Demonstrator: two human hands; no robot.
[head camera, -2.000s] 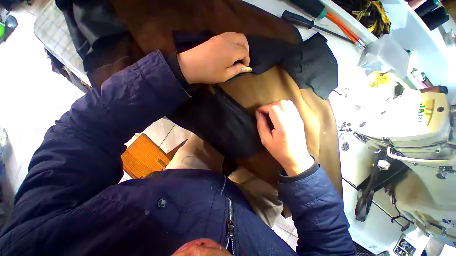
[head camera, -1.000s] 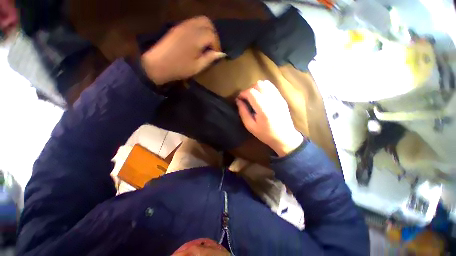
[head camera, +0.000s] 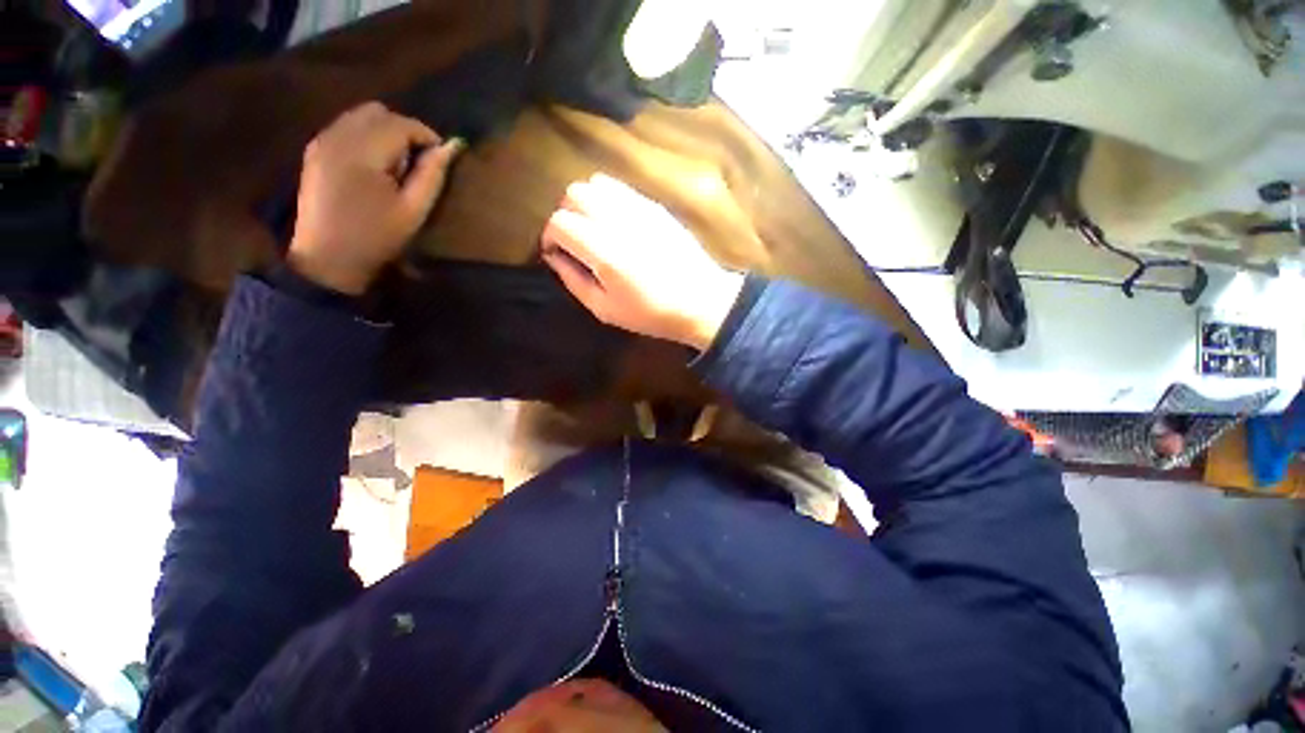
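The large leather panel (head camera: 730, 158) lies across the lap and table, its brown and tan reverse facing up. A black leather piece (head camera: 487, 322) lies along its near side. My left hand (head camera: 365, 193) pinches dark leather between thumb and fingers at the upper left. My right hand (head camera: 637, 258) is right of it, fingers curled on the edge where black meets tan. The fingertips partly hide the gripped edges.
The cream-white sewing machine (head camera: 1145, 72) stands at the upper right. Black loop handles (head camera: 990, 304) hang near its head, beside the white table (head camera: 916, 294). An orange-brown wooden surface (head camera: 451, 508) shows below the leather. Blue and yellow items (head camera: 1267, 455) lie at the right edge.
The view has turned and shifted right, so the machine and hanging handles appear higher. Both hands appear further left and still hold the leather. The dark-handled tool and clear box have left the view.
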